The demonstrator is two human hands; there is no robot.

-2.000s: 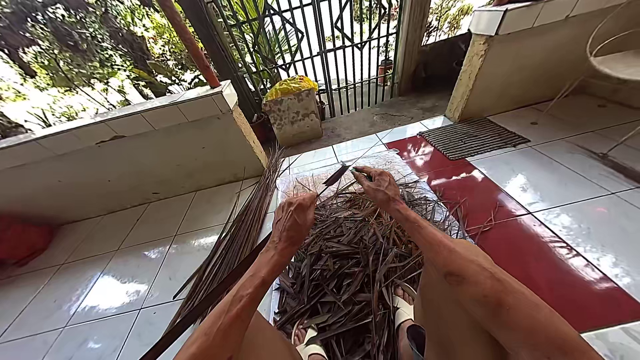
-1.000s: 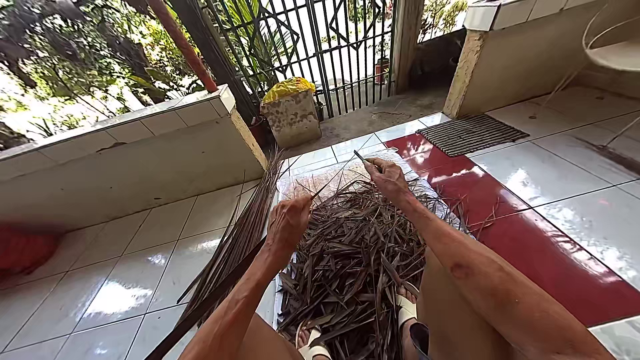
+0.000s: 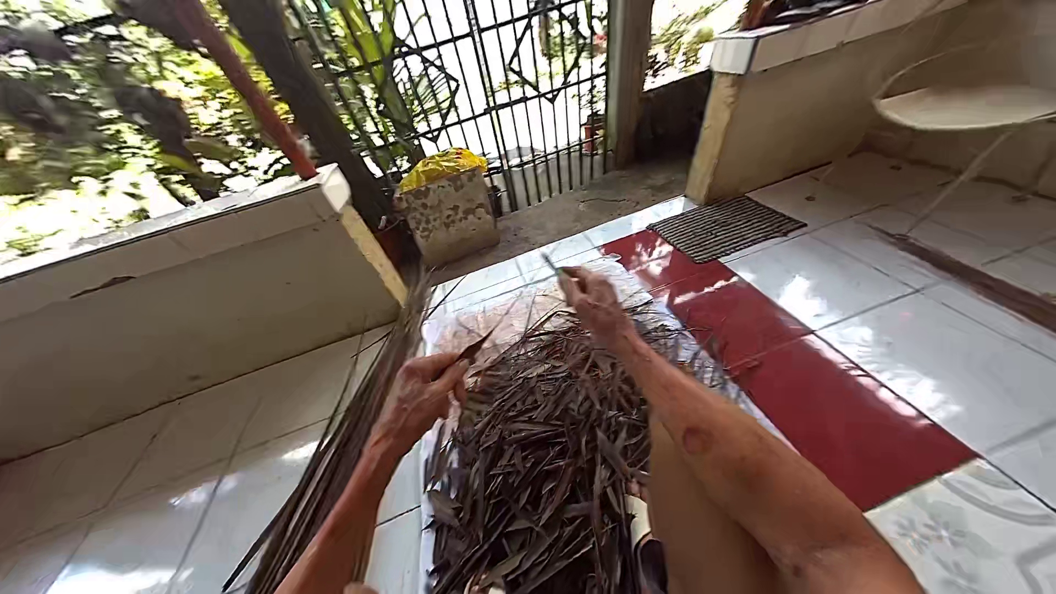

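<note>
My left hand point(image 3: 421, 396) grips a dark dried leaf strip point(image 3: 475, 346), its pointed tip sticking out past the fingers. Farther forward and to the right, my right hand point(image 3: 596, 301) is closed on a small blade-like tool point(image 3: 551, 264) that points up and left; its exact kind is unclear. Below both hands lies a heap of short brown leaf pieces point(image 3: 544, 445) on a white sheet point(image 3: 495, 318). Long thin dried strips or ribs point(image 3: 363, 412) lie in a bundle to the left of the heap, partly behind my left forearm.
A low wall point(image 3: 198, 305) runs along the left. Ahead stand a metal gate point(image 3: 495, 91) and a worn block point(image 3: 450, 216) topped with yellow plastic point(image 3: 441, 167). A ribbed mat point(image 3: 726, 227) lies by red floor tiles point(image 3: 792, 388). A round-seated chair point(image 3: 978, 107) is at upper right.
The dark leaf strip held between my hands two seconds ago is no longer stretched there. My hands have moved apart, the left one back toward me.
</note>
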